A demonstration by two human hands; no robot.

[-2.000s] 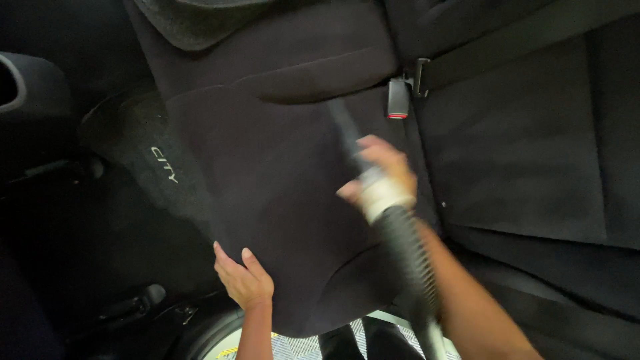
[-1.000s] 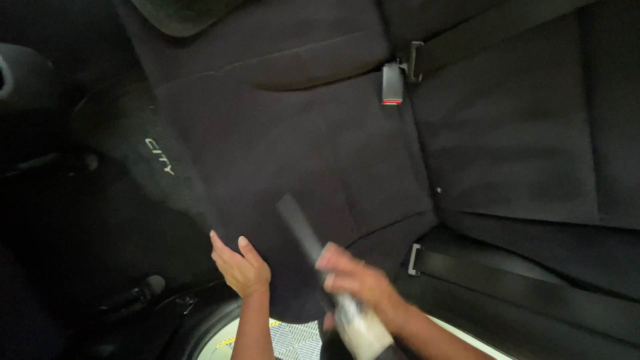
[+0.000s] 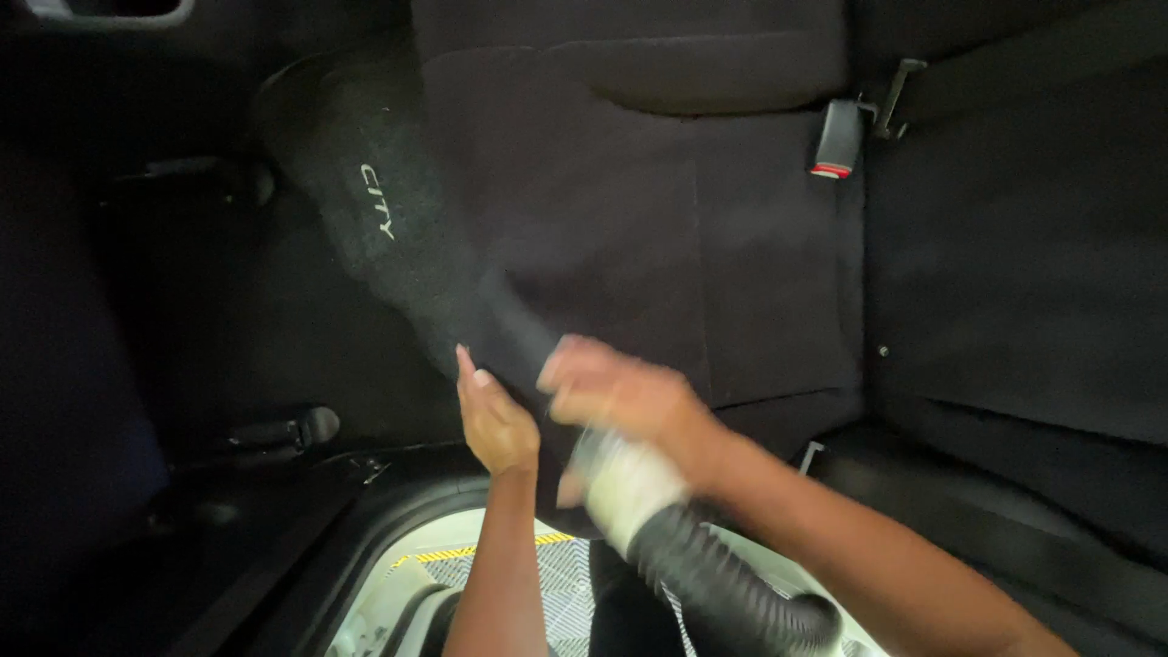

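Observation:
My right hand (image 3: 630, 392), blurred by motion, grips a vacuum cleaner's hose end with a pale cuff (image 3: 634, 488). A narrow, dark nozzle (image 3: 516, 310) points up and left from it over the dark fabric of a car's rear seat cushion (image 3: 593, 210). The black corrugated hose (image 3: 730, 575) runs down from the cuff to the lower right. My left hand (image 3: 497, 420) rests on the front edge of the cushion, its fingers apart from the nozzle and holding nothing. Blur hides whether the nozzle tip touches the fabric.
A seat belt buckle (image 3: 838, 141) stands where cushion and backrest (image 3: 1013, 274) meet. Left of the cushion lie a floor mat (image 3: 383, 182) and front-seat rail ends (image 3: 310, 429). The door sill (image 3: 401, 547) and patterned floor tiles (image 3: 566, 584) are at the bottom.
The nozzle and my right hand have moved from the cushion's middle, near the buckle, toward its front edge, closer to my left hand. My left hand stays at that edge.

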